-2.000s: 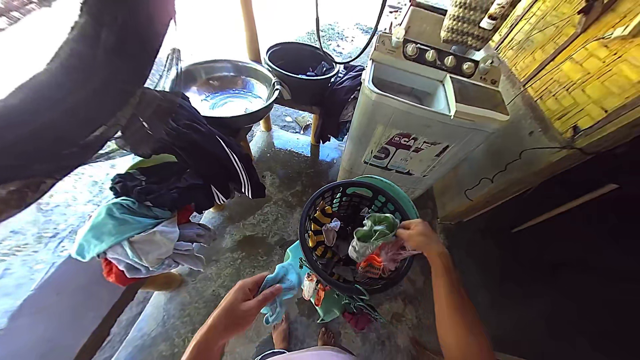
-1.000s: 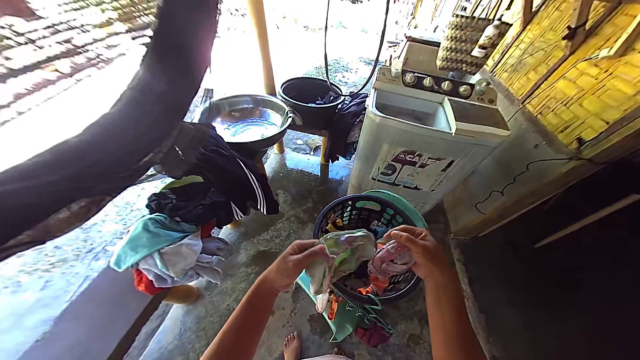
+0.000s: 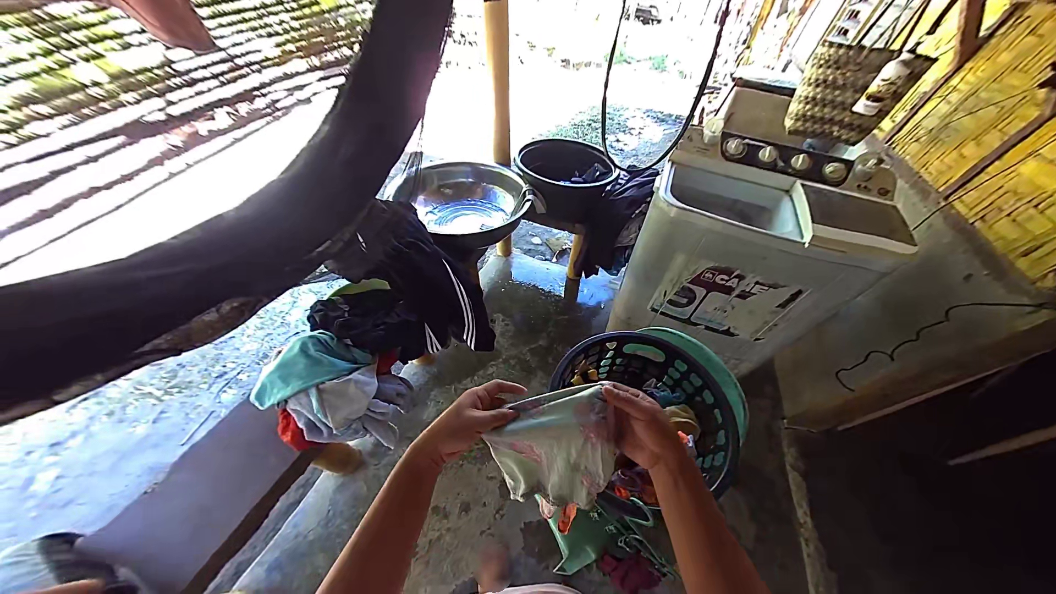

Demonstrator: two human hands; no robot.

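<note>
Between my two hands a small pale green garment with pinkish patches (image 3: 553,450) is stretched by its upper edge. My left hand (image 3: 472,422) pinches one corner, and my right hand (image 3: 642,425) grips the other. Just beyond and below my right hand stands a dark perforated plastic laundry basket (image 3: 709,396) with mixed clothes in it, with a green basin rim (image 3: 734,384) behind it. A green cloth (image 3: 582,540) lies at the basket's foot, beside a dark red cloth (image 3: 629,571).
A twin-tub washing machine (image 3: 742,272) stands at the right. Beyond are a metal basin (image 3: 470,206) with water and a black tub (image 3: 569,177). Piled clothes (image 3: 338,396) lie at the left, under a thick dark hanging band (image 3: 247,239). A bamboo post (image 3: 498,82) rises behind.
The light blue cloth seen in my left hand two seconds ago is no longer there. Both hands have spread the pale green garment, which looked bunched before, and moved it left of the basket's middle.
</note>
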